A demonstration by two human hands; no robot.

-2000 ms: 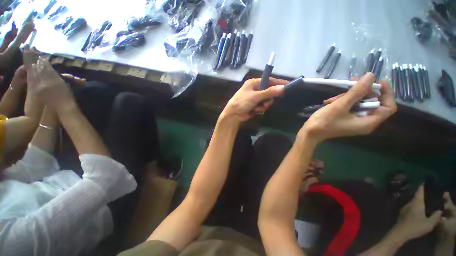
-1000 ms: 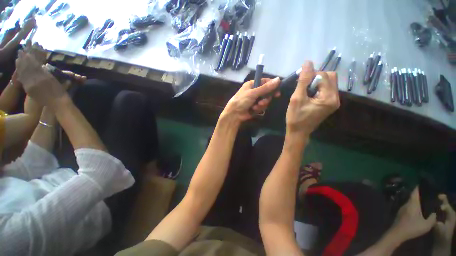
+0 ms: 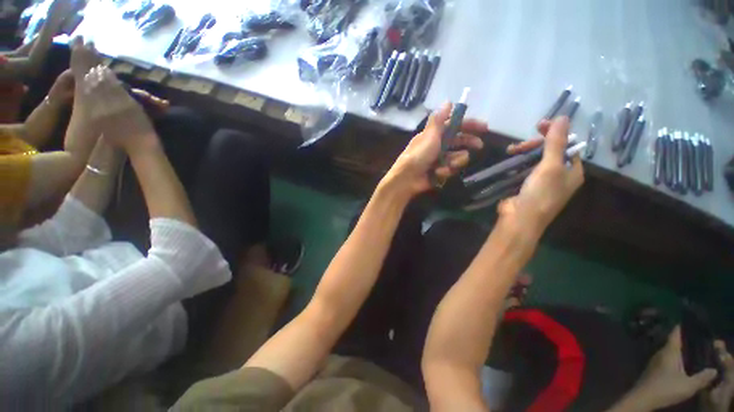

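My left hand (image 3: 439, 153) is raised in front of the table edge and holds a black rod (image 3: 456, 121) upright, its pale tip pointing up. My right hand (image 3: 547, 173) holds several black rods (image 3: 503, 170) that lie slanted across the palm, their dark ends pointing left and a white tip showing near the fingers. The two hands are apart. The fingers of my right hand partly hide the rods.
The white-covered table (image 3: 515, 48) bears a row of black rods (image 3: 406, 79), another row (image 3: 682, 161) at the right, loose rods between, and bagged dark parts (image 3: 330, 64). A person in white sleeves (image 3: 189, 257) sits left. Another person's hands (image 3: 672, 374) are lower right.
The long white rod seen between my hands earlier no longer shows. My right hand has moved right, away from my left, and its bundle of rods now shows. The whole view has shifted slightly.
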